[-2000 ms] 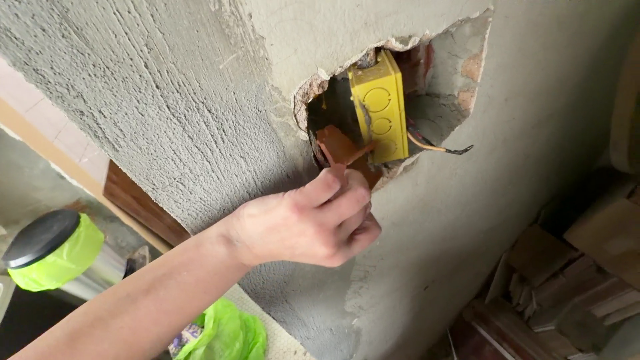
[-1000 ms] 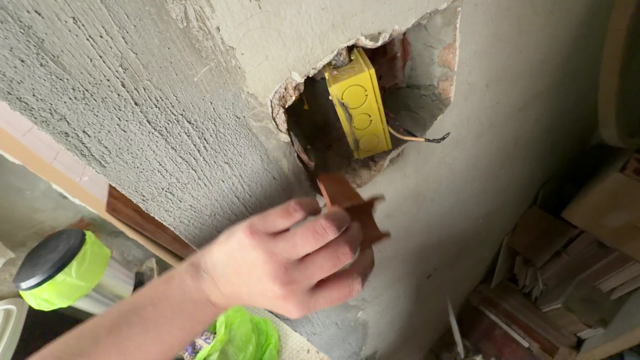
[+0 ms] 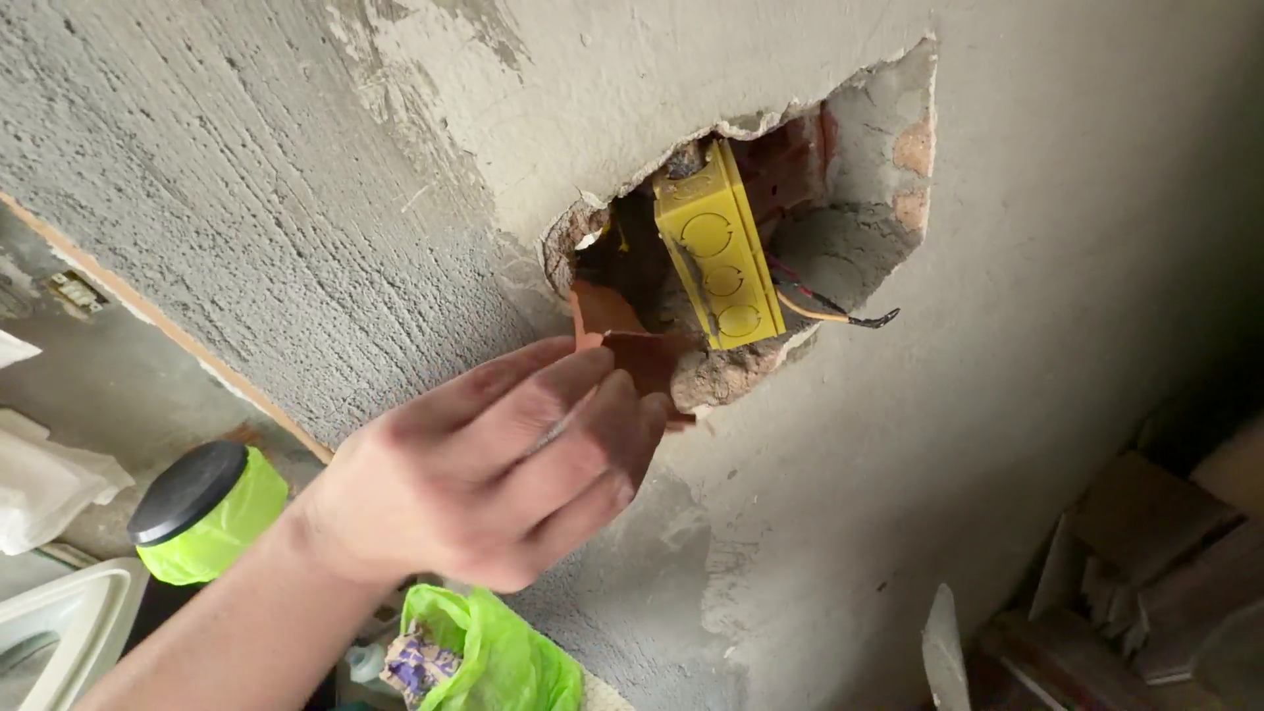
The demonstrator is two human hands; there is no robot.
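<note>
My left hand (image 3: 513, 464) reaches up from the lower left, its fingers pinched on a broken piece of reddish-brown clay brick or tile (image 3: 642, 360). The piece is at the lower left edge of a rough hole (image 3: 854, 232) in the plastered wall. Inside the hole a yellow plastic electrical box (image 3: 718, 257) sits tilted, with round knockouts on the side that shows. Thin wires (image 3: 825, 314) with dark, taped-looking ends stick out to its right. A pointed metal blade tip (image 3: 943, 647) shows at the bottom right; what holds it is hidden. My right hand is out of view.
At the lower left stand a black-lidded container (image 3: 193, 494) wrapped in green plastic and a white-rimmed bin or tub (image 3: 109, 602). A green plastic bag (image 3: 504, 657) lies below my hand. Stacked boards or tiles (image 3: 1136, 592) are in the dark lower right corner.
A second ago the clay piece was held just below the hole; now my left hand has it up against the lower left edge. Two seconds ago it was also at the opening.
</note>
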